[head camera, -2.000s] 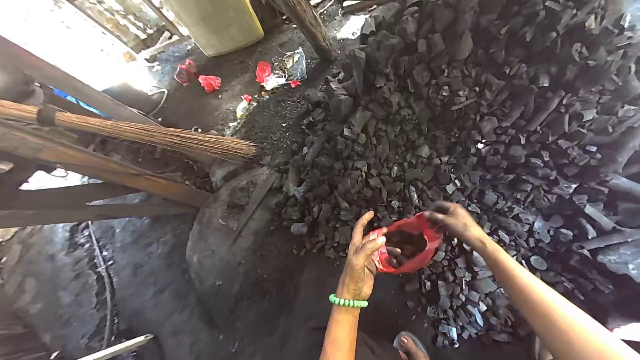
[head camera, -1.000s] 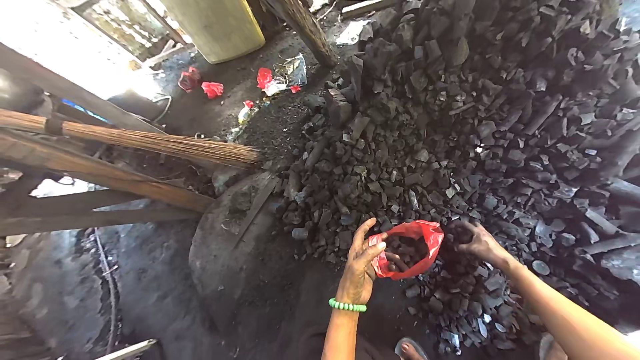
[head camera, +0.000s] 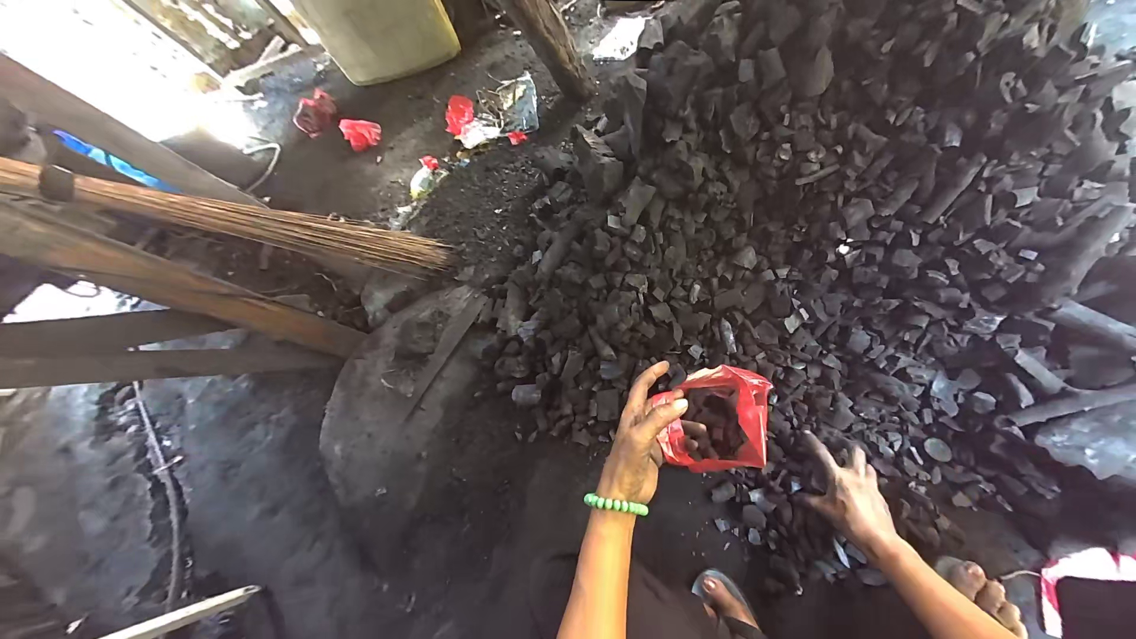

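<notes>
My left hand [head camera: 641, 435], with a green beaded bracelet at the wrist, grips the left rim of a red plastic bag [head camera: 754, 417]. The bag's mouth faces up, and dark charcoal pieces show inside it. To the right of the bag, my right hand [head camera: 852, 497] reaches down with spread fingers at the lower edge of a large charcoal heap [head camera: 728, 257]. Its fingertips are over or against the pieces; whether they pinch any cannot be told.
A stick broom [head camera: 311, 231] and wooden beams [head camera: 177, 284] jut in from the left, near a large stone [head camera: 399, 390]. Red plastic scraps [head camera: 359, 134] lie by a yellowish container [head camera: 382, 35]. A wooden post [head camera: 555, 49] stands beyond the heap. My feet are at the bottom edge.
My right hand was at the bag's rim two seconds ago, then just right of it around dark pieces. It is now lower and further right, on the heap. My left hand still holds the bag.
</notes>
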